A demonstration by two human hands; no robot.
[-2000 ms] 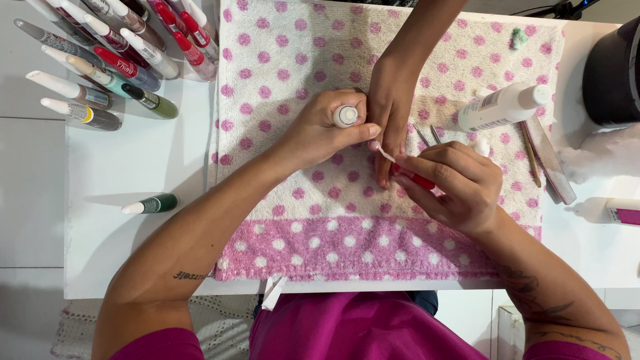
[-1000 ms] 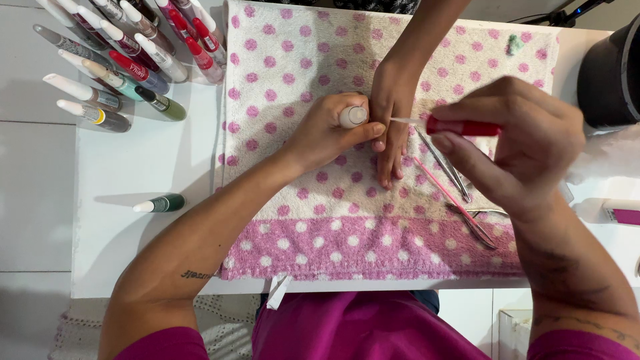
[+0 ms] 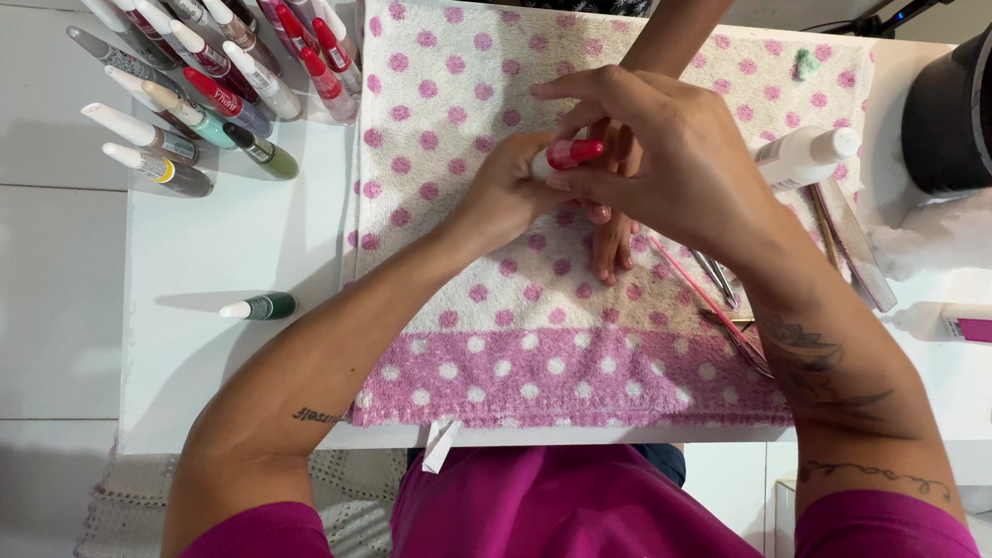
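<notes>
My left hand (image 3: 515, 190) holds a small nail polish bottle (image 3: 541, 165) above the polka-dot towel (image 3: 434, 310). My right hand (image 3: 659, 147) is at the bottle's mouth, its fingers around the red cap (image 3: 575, 153), which sits against the neck; whether it is screwed down I cannot tell. Another person's hand (image 3: 612, 244) lies palm down on the towel beneath both of mine, partly hidden by them. Right of that hand lie a thin pink stick (image 3: 697, 287) and metal nippers (image 3: 717, 277), partly behind my right forearm.
Several nail polish bottles (image 3: 263, 151) stand at the upper left; a dark green one (image 3: 267, 306) lies nearer me on the white table (image 3: 186, 387). At right are a white plastic bottle (image 3: 810, 155), nail files (image 3: 856, 244), cotton (image 3: 922, 240) and a black container (image 3: 949, 116). Green-stained cotton (image 3: 804, 65) lies at the back.
My right hand has moved left from beside the other person's hand, bringing the red cap to the bottle in my left hand. The brush that showed under the cap earlier is out of sight.
</notes>
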